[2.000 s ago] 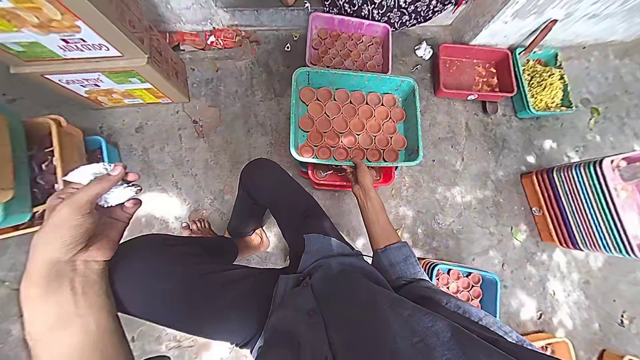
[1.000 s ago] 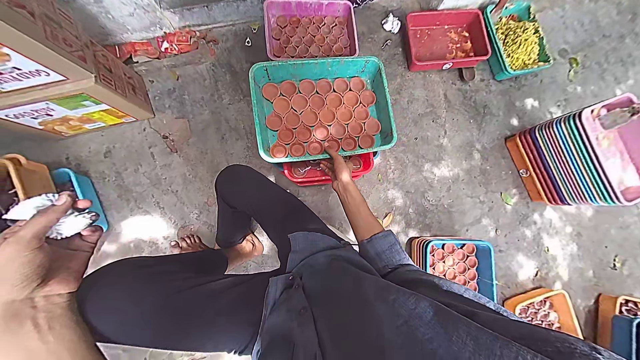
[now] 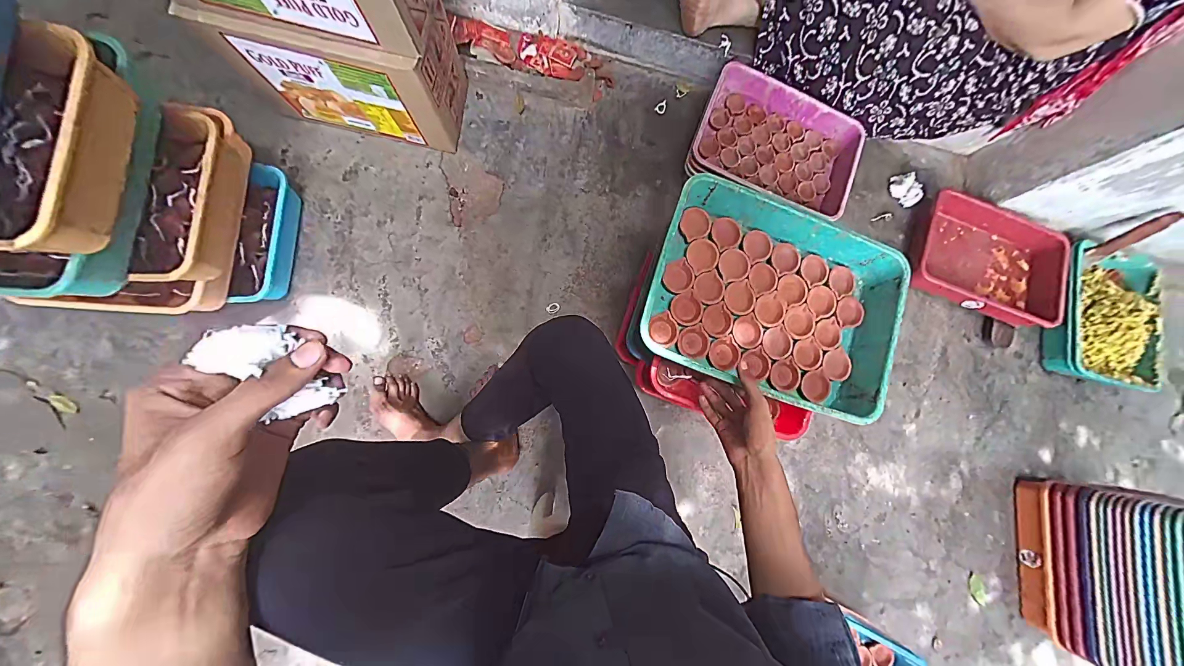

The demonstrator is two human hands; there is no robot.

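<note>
My left hand [image 3: 222, 425], raised at the left, grips a white fibrous wad [image 3: 242, 353] between thumb and fingers. Small round clay cups [image 3: 761, 277] stand in close rows in a green plastic tray [image 3: 883, 393] right of centre. At the near rim of that tray is my right hand [image 3: 740, 416], palm up with fingers spread; one fingertip reaches over the rim to a front cup. Part of a red tray [image 3: 794, 421] shows beneath. Behind it, a pink tray [image 3: 844, 192] holds more clay cups.
Stacked orange and blue trays [image 3: 287, 236] with dark contents and white strands stand left. Cardboard cartons [image 3: 442, 102] are behind. To the right are a red tray [image 3: 934, 277], a green tray of yellow bits [image 3: 1059, 347] and a tray stack [image 3: 1034, 555]. A seated person's patterned garment [image 3: 851, 74] borders the pink tray.
The view has swung left, bringing more of the left tray stacks into sight. My left hand still holds the white wad, and my right hand remains at the green tray's near rim.
</note>
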